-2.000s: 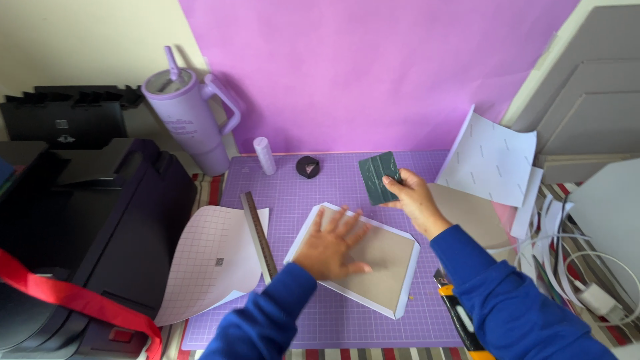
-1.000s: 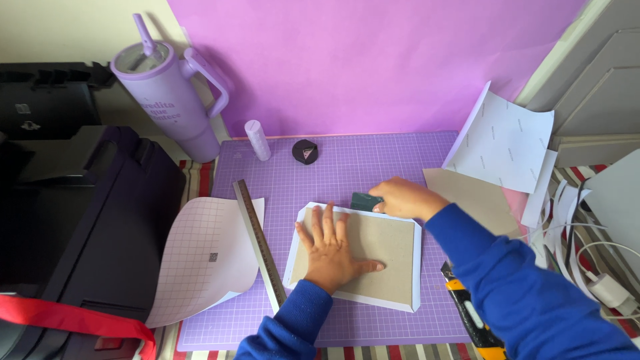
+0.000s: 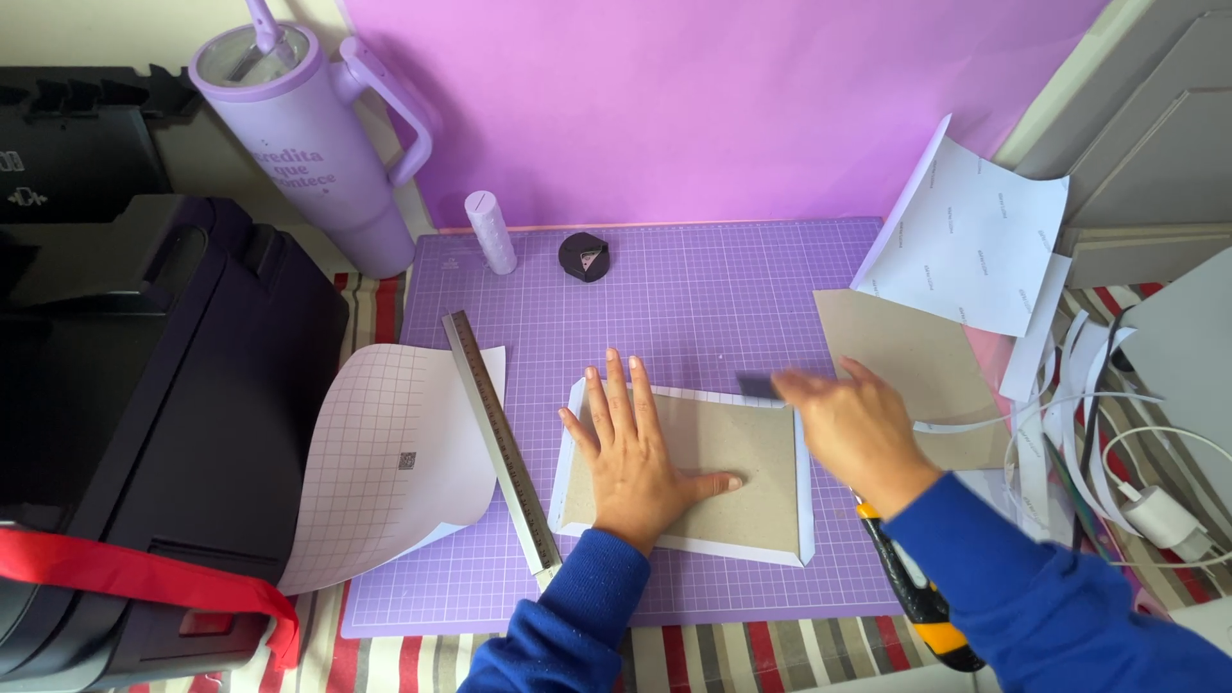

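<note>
My left hand (image 3: 630, 452) lies flat with its fingers spread on a greyish-brown cardboard panel (image 3: 746, 452) edged with white paper. In my right hand (image 3: 852, 423) is a small dark green flat card or scraper (image 3: 760, 386), blurred, at the panel's far edge near its right corner. Paper along that far edge lies over the board. A metal ruler (image 3: 500, 443) rests left of the panel on the purple gridded cutting mat (image 3: 674, 308). Partly beneath my right forearm lies a yellow and black utility knife (image 3: 914, 587).
Grid-backed paper (image 3: 385, 472) curls beside a black printer (image 3: 221, 385) with a red ribbon (image 3: 144, 568). Behind stand a purple tumbler (image 3: 318, 154), a lilac tube (image 3: 491, 231) and a round black object (image 3: 584, 257). At right are bare board (image 3: 895, 356), printed paper (image 3: 972, 241), strips and a charger (image 3: 1165, 520).
My right hand has come down from above the mat to the panel's far edge, then moved right along it with the green card. My left hand stays flat on the panel.
</note>
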